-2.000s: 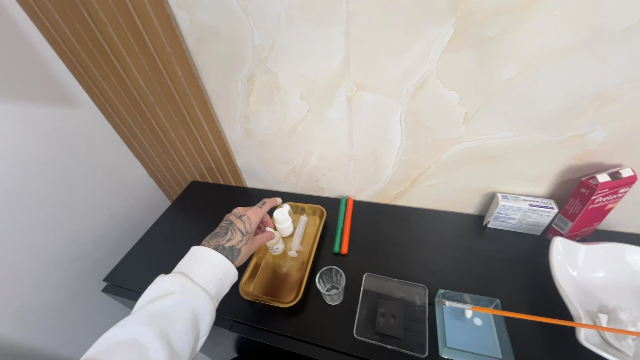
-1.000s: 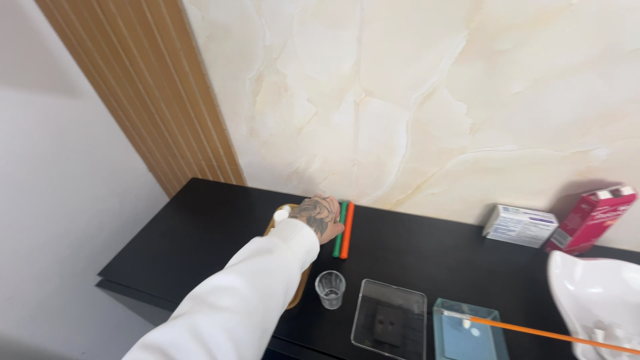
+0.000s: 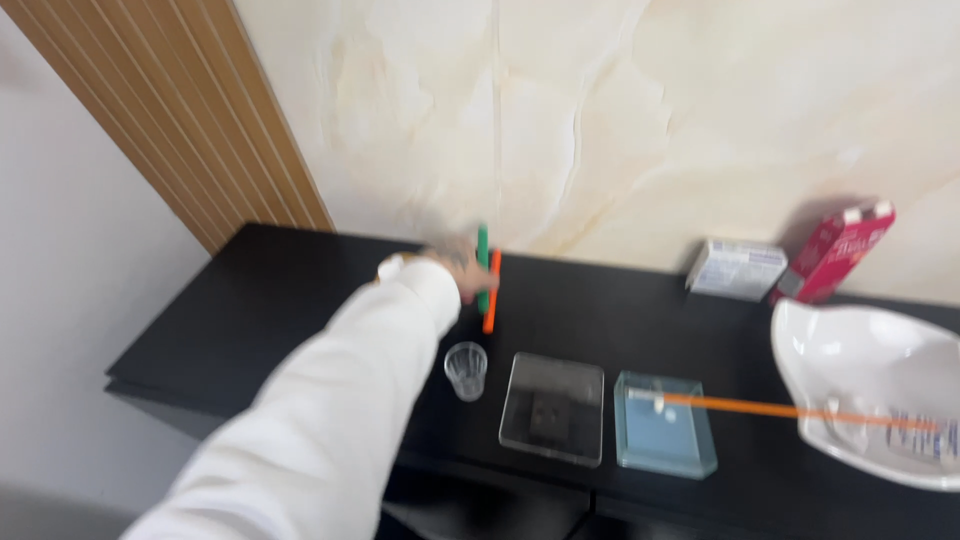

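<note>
My left hand (image 3: pixel 466 276), blurred, has its fingers around a green stick (image 3: pixel 483 259), which stands out above and below them. Right beside it an orange stick (image 3: pixel 490 311) lies on the black countertop. Behind my white sleeve, a gold tray is nearly all hidden; a bit of its rim and a white object (image 3: pixel 390 268) show. Nearer me stands a clear plastic cup (image 3: pixel 466 370). My right hand is outside the view.
A clear square lid or tray (image 3: pixel 559 375) and a blue-tinted glass dish (image 3: pixel 664 442) sit right of the cup. An orange-handled tool (image 3: pixel 739 406) spans from the dish to a white bowl (image 3: pixel 791 337). A white box (image 3: pixel 737 268) and a red box (image 3: pixel 836 251) stand by the wall.
My left hand has moved right, from the small white bottles in the gold tray to the sticks. The green stick now sits in its fingers, shifted away from the orange one's alignment.
</note>
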